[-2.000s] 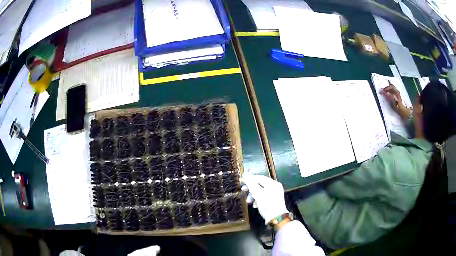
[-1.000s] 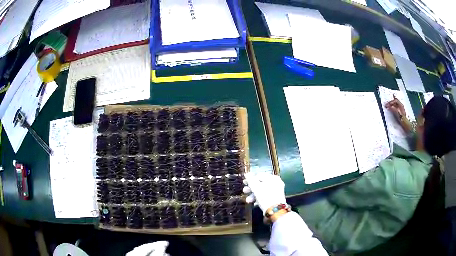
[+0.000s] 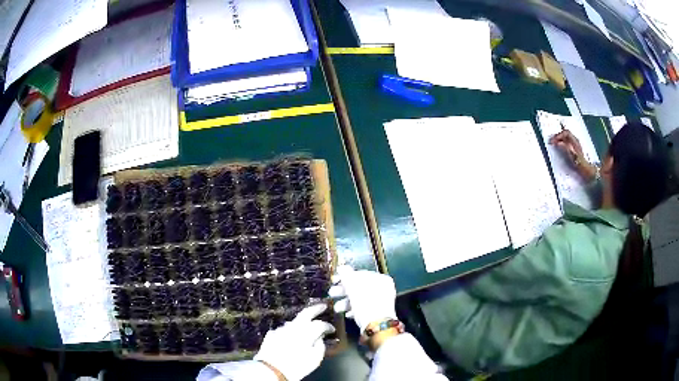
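Observation:
A divided packing tray lies on the green bench, filled with rows of small black parts with thin wires. My right hand, in a white glove, is at the tray's right edge, its fingertips on the lower right corner area. My left hand, also gloved in white, lies over the lower right part of the tray with its fingers reaching toward the right hand. What the fingertips touch is too small to make out.
Left of the tray are a printed form, a smartphone, a caliper and a red meter. A blue document tray stands behind. A blue tool and paper sheets lie right, beside a seated person writing.
My left hand has risen from the lower edge of the picture onto the tray's lower right part. My right hand stays by the tray's right edge. The view has shifted a little.

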